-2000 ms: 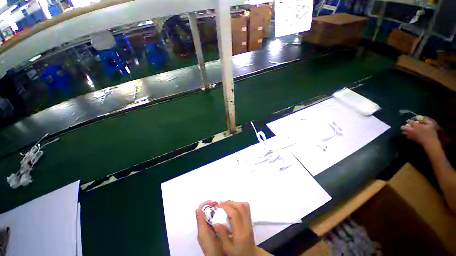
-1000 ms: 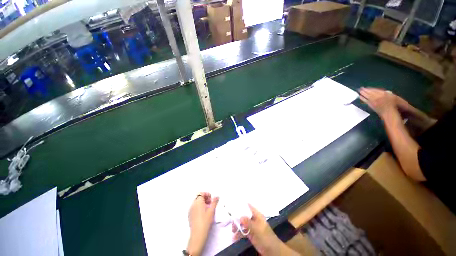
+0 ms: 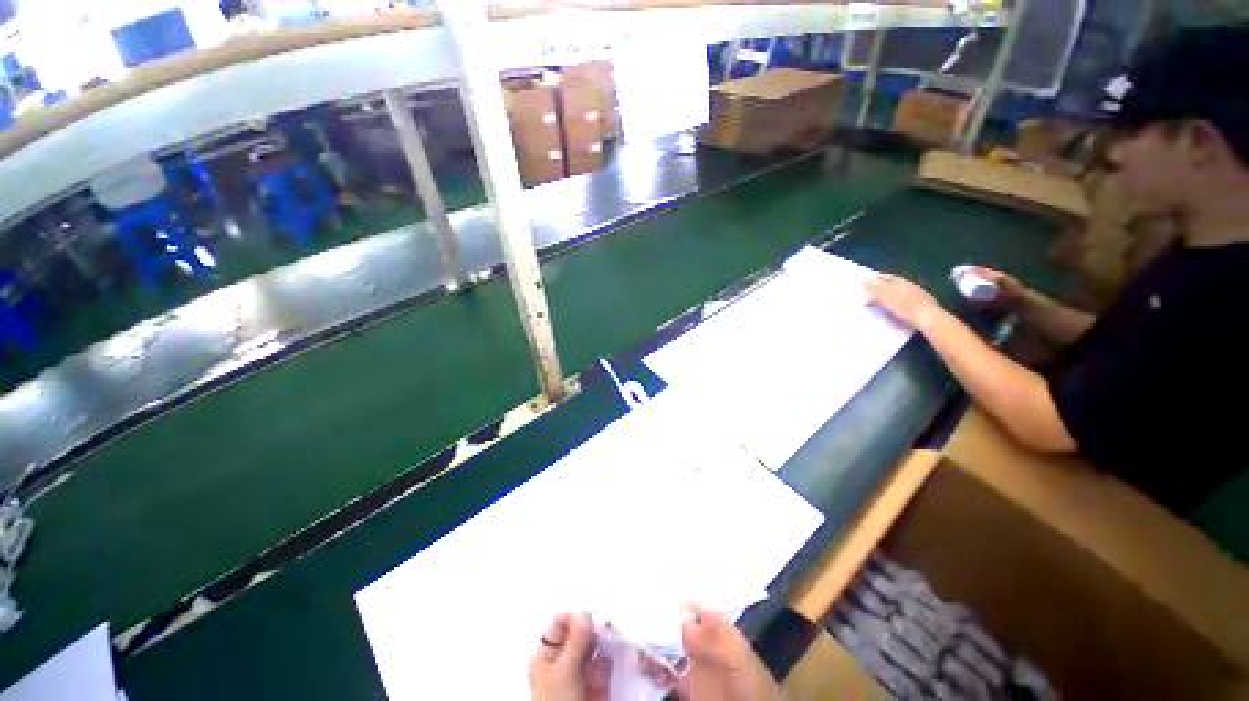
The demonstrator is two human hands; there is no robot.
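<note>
My left hand (image 3: 569, 660) and my right hand (image 3: 722, 660) are at the bottom centre, cut off by the lower edge. Between them they hold a white charger with a thin cord (image 3: 638, 668); it is washed out, and I cannot tell whether a clear bag is around it. The hands are over the near part of a large white sheet (image 3: 575, 527). A white cord (image 3: 626, 385) sticks out past the sheet's far edge. Bagged greyish units (image 3: 925, 637) lie in rows in the open brown carton (image 3: 1041, 575) at the lower right.
A co-worker in a black shirt (image 3: 1164, 349) stands at the right, holding a whitish unit (image 3: 977, 285), one hand on another white sheet (image 3: 781, 363). A white post (image 3: 514, 226) rises beside the green belt (image 3: 315, 445). A white tangle (image 3: 11, 548) is at the left edge.
My view has swung right, bringing the co-worker's head and body in. My hands are lower in the picture and closer together around the white item. The co-worker now holds a unit.
</note>
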